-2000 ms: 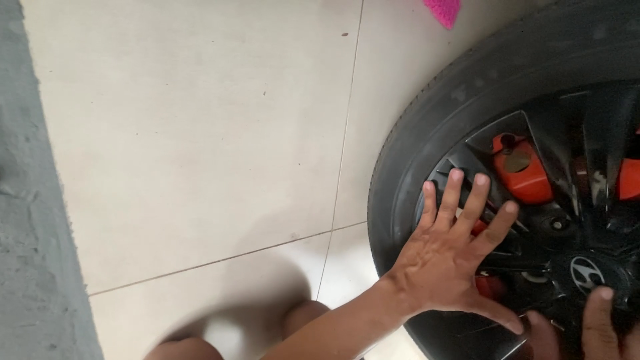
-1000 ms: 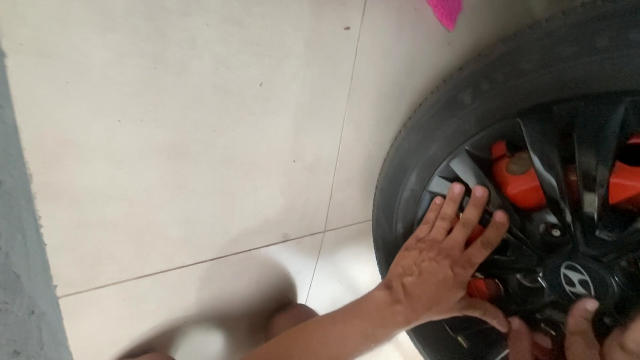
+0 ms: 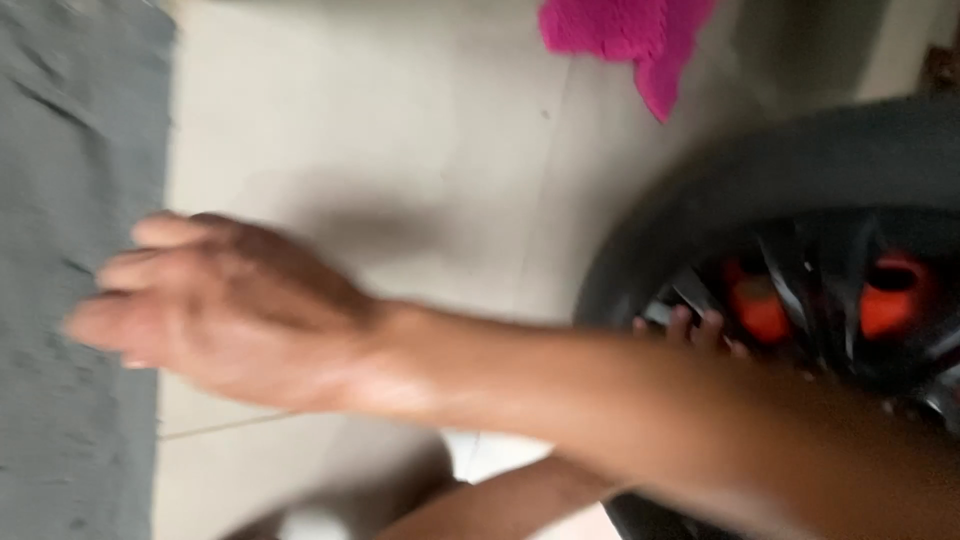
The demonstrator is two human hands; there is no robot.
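My right arm reaches from the lower right across the view. At its end my right hand (image 3: 217,307), blurred, has its fingers curled in and is over the border of the grey surface and pale floor; no object shows in it. Behind that forearm, the fingertips of my left hand (image 3: 690,328) show spread against the spokes of a black car wheel (image 3: 814,292); its palm is hidden. The wheel's tyre (image 3: 720,180) fills the right side, with red parts (image 3: 892,296) behind the spokes. My right forearm covers the hub.
A bright pink cloth (image 3: 637,34) lies on the pale tiled floor (image 3: 360,112) at the top. A rough grey surface (image 3: 67,150) runs down the left edge. A dark shadow falls on the tiles near the bottom.
My right hand has moved off the wheel's hub area and far to the left, over my left arm. My left hand remains at the spokes. The view has shifted, showing more pink cloth.
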